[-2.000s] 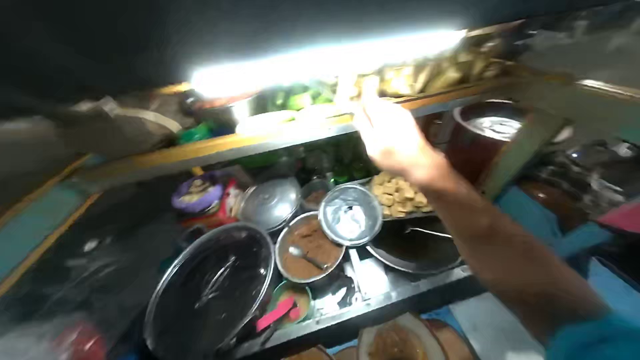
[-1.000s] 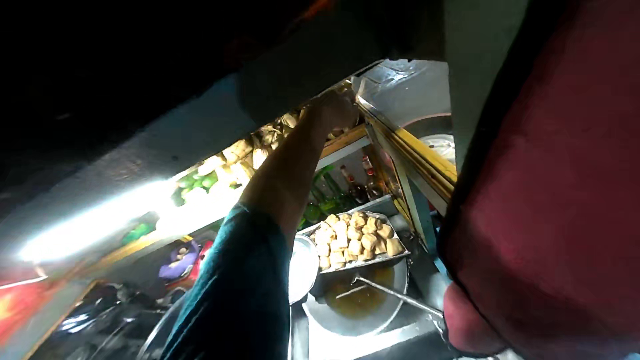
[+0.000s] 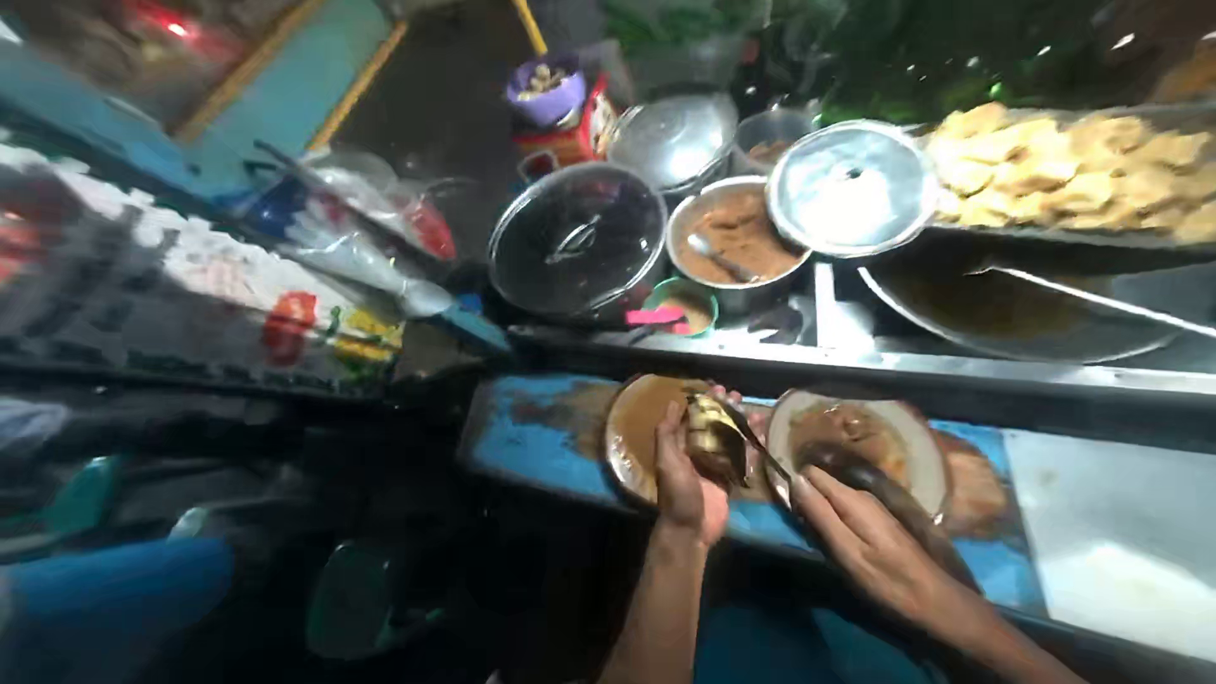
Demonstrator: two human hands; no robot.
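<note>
My left hand (image 3: 692,484) holds a small yellowish leaf-wrapped bundle (image 3: 714,437) over a plate of brown sauce (image 3: 638,427). My right hand (image 3: 869,541) grips a thin dark knife or similar utensil (image 3: 760,445), its far end against the bundle. Under and beside the right hand is a second plate with brown sauce (image 3: 888,427). A dark, thick, curved tool (image 3: 879,484), perhaps a pestle, lies across this plate and passes behind the right hand. Both plates rest on a worn blue board (image 3: 556,446).
Beyond a metal ledge (image 3: 988,369) stand a glass-lidded pot (image 3: 575,237), a bowl of brown paste with a spoon (image 3: 736,228), a metal lid (image 3: 852,190), a tray of fried pieces (image 3: 1073,176), a wide pan with liquid (image 3: 1016,304) and a green cup (image 3: 701,309).
The arm that reached up to the lit shelf is no longer raised there; both hands are now low over the plates, with the bundle and the utensil. The view has swung down.
</note>
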